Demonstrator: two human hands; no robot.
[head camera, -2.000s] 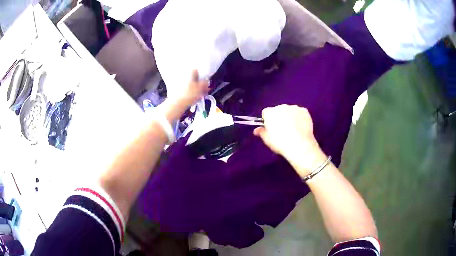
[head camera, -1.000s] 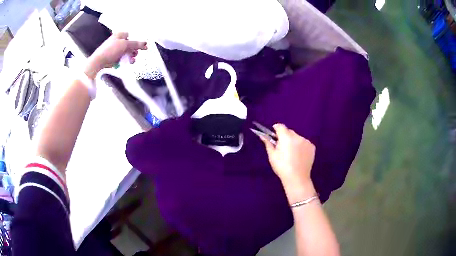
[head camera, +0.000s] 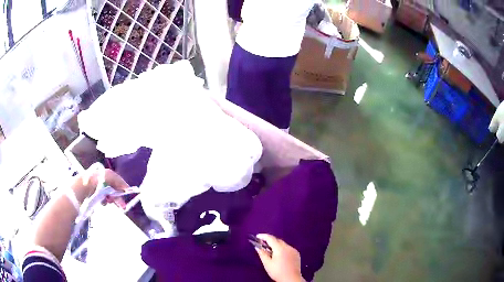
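Note:
A dark purple garment (head camera: 298, 215) lies in front of me with a white hanger (head camera: 213, 224) in its neck, the hook showing. My right hand (head camera: 279, 259) rests over the garment and holds small snips (head camera: 258, 242), blades pointing up-left. My left hand (head camera: 102, 184) is at the left over the white table, holding a thin whitish strip (head camera: 94, 205); its exact shape is blurred. A large white cloth or bag (head camera: 171, 132) lies behind the garment.
A person in a white top (head camera: 271, 27) stands beyond the white cloth. An open cardboard box (head camera: 323, 63) and blue crates (head camera: 450, 102) are on the green floor. A lattice rack (head camera: 141, 38) stands at the back left. Another person's hand (head camera: 497, 124) shows at the right edge.
The view has tilted up, showing more of the room. The left hand moved from the hanger area to the left with the strip. The right hand stays by the garment's neck with the snips.

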